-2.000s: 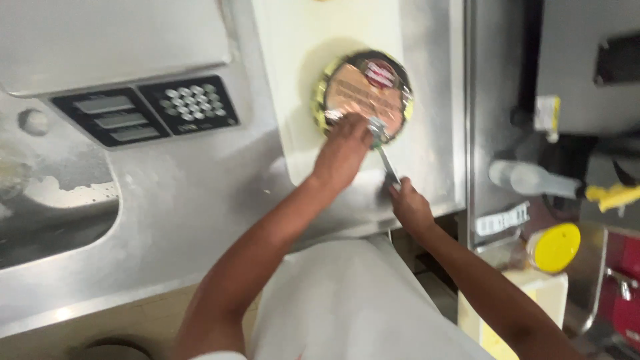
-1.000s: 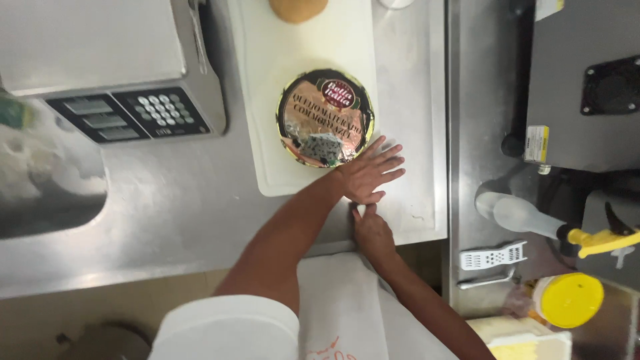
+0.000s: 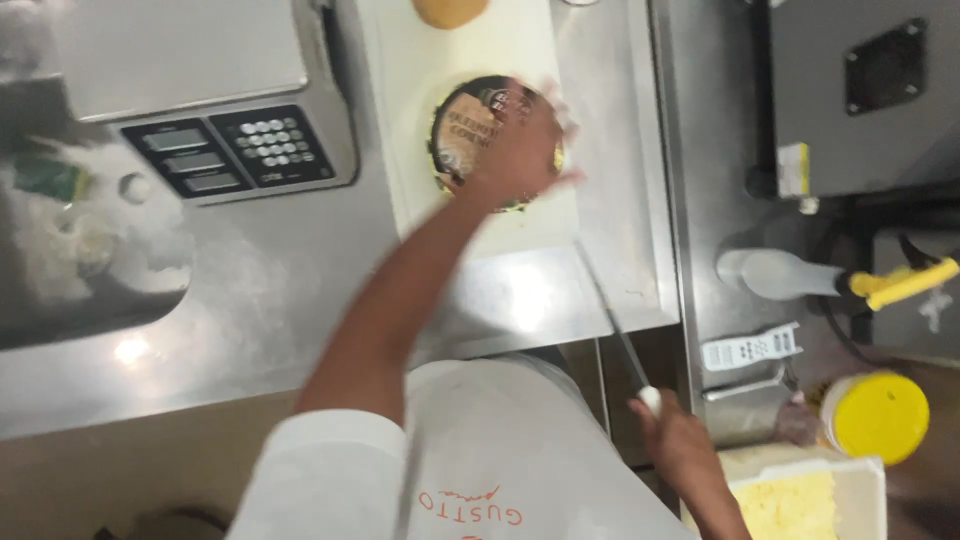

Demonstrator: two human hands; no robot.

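Note:
A round cheese in printed wrapping (image 3: 465, 135) lies on a white cutting board (image 3: 409, 82) on the steel counter. Over its right part is my left hand (image 3: 521, 150), blurred, fingers spread; whether it touches the wrapping cannot be told. My right hand (image 3: 675, 435) grips the white handle of a long, thin-bladed knife (image 3: 611, 315), low and to the right, beyond the counter's front edge. The blade points up and left toward the board's lower right corner, its tip apart from the cheese.
A digital scale (image 3: 225, 154) stands left of the board, beside a sink basin (image 3: 90, 300). A tan round item (image 3: 450, 9) sits at the board's far end. On the right are a spray bottle (image 3: 780, 274), a grater (image 3: 750, 349), a yellow-lidded tub (image 3: 879, 418) and a bin of yellow food (image 3: 787, 502).
My left hand has moved from beside the cheese to over its right part. My right hand has moved away from the board, and the long knife blade now shows plainly.

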